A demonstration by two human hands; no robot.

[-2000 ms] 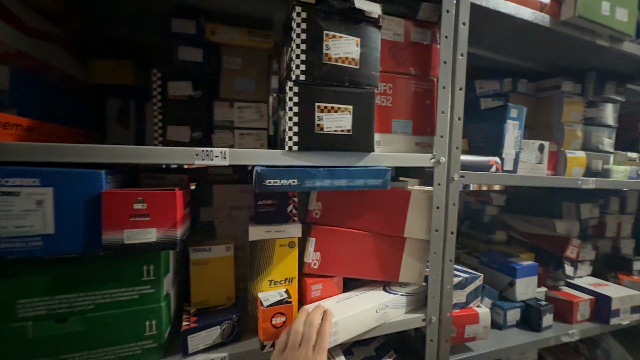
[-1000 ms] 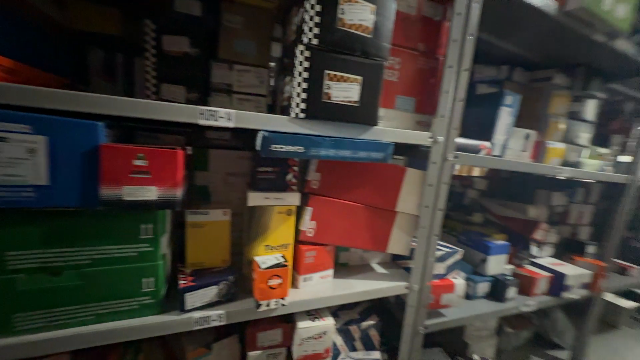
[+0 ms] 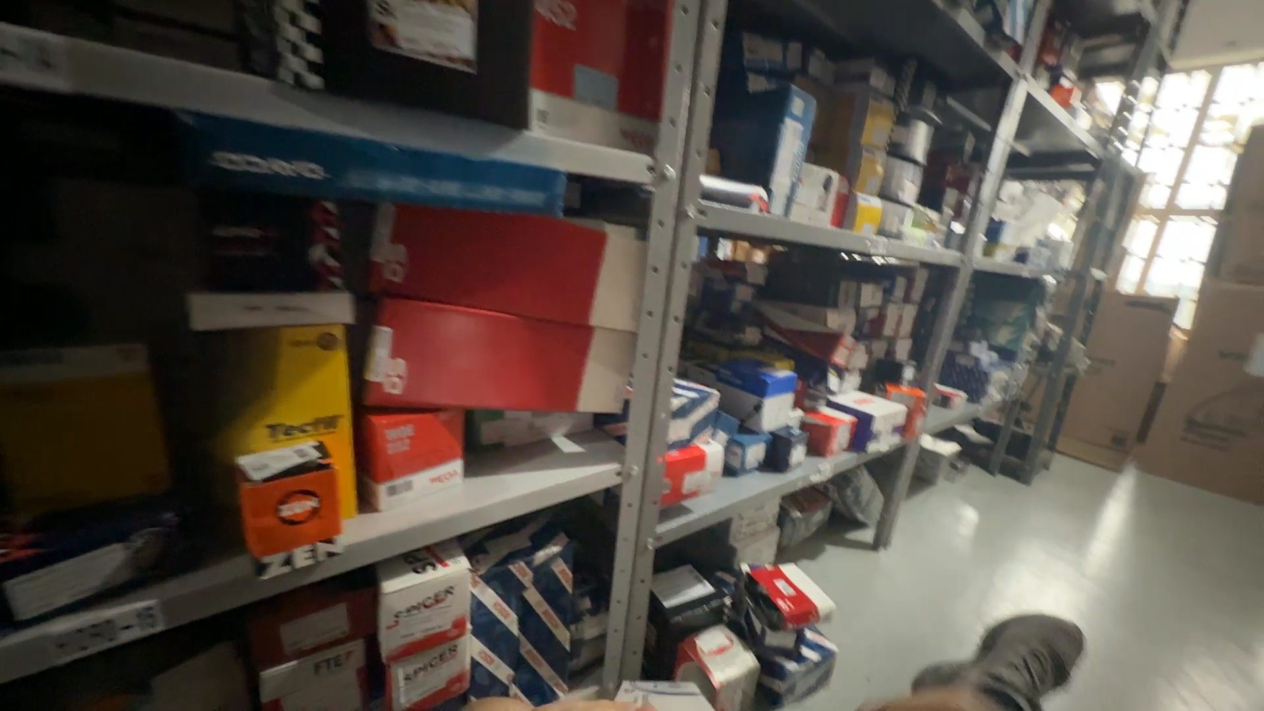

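Observation:
At the bottom edge, a small part of my left hand [image 3: 558, 704] shows against a white cardboard box [image 3: 664, 695]; its fingers appear closed on the box, and most of both is cut off by the frame. Farther right, a blurred patch of skin, apparently my right hand [image 3: 918, 699], shows low in front of a dark shoe [image 3: 1029, 654]; its fingers cannot be made out. Above the left hand, the metal shelf [image 3: 538, 486] carries an orange ZEN box [image 3: 289, 506], a yellow Tecfil box [image 3: 296, 380], a small red-and-white box [image 3: 413, 459] and two long red-and-white boxes [image 3: 494, 355].
A perforated metal upright [image 3: 657, 346] stands between shelf bays. Spicer boxes [image 3: 425, 607] sit on the lower shelf, with more boxes [image 3: 780, 602] low down beyond the upright. Glossy floor [image 3: 997, 533] runs along the racks toward large cardboard cartons [image 3: 1205, 395] by a bright window.
The white box, under my hand on the shelf two seconds ago, is off that shelf and low at the frame's bottom edge with the hand. The view has swung right and down.

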